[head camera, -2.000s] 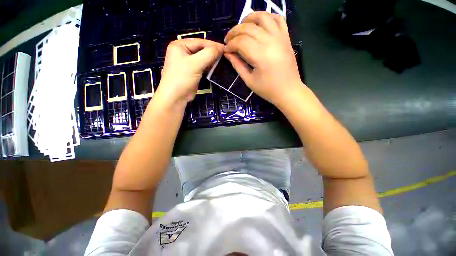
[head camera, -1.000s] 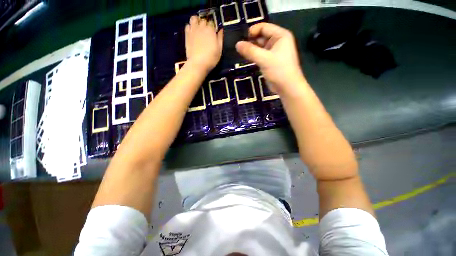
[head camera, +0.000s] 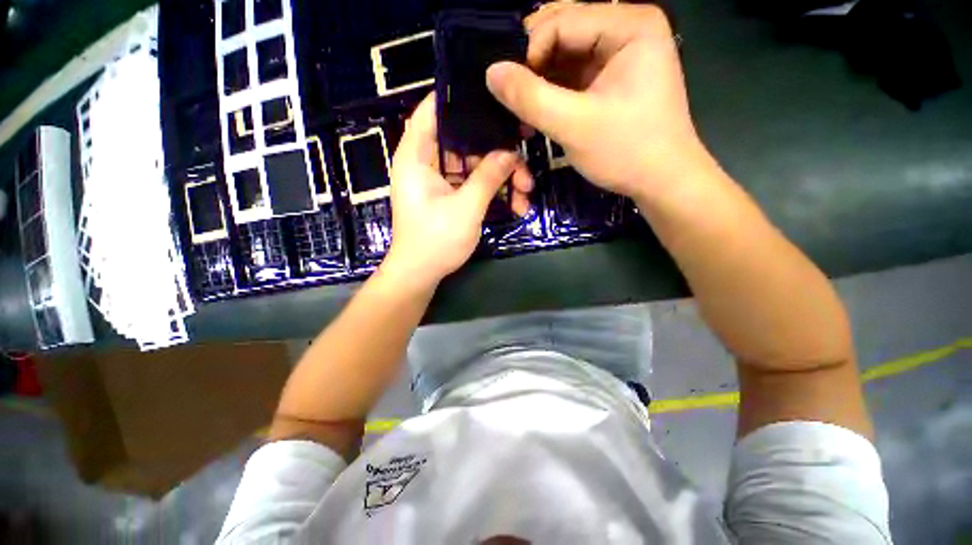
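A black front housing [head camera: 480,96] is held upright over the tray, its dark face up. My left hand [head camera: 442,208] grips its lower end, fingers beneath and thumb near the lower right corner. My right hand [head camera: 613,101] is at its upper right edge, thumb on the dark face and fingers curled behind. Whether a separate film lies under the thumb I cannot tell. A white-edged sticker sheet [head camera: 259,122] lies across the tray's left part, with a dark grey cell at its lower right. The black blister tray [head camera: 330,279] holds housings, several with cream window frames [head camera: 368,165].
Left of the tray lie a pile of white backing sheets [head camera: 133,202] and a stack of unused sticker sheets [head camera: 59,234] with a curled white edge. Black scraps [head camera: 895,53] lie on the green bench at the upper right. A brown cardboard box [head camera: 171,415] is below left.
The sticker sheet, in hand two seconds ago, lies on the tray. A black housing is now up in both hands, which were apart over the tray a second ago. The view has shifted.
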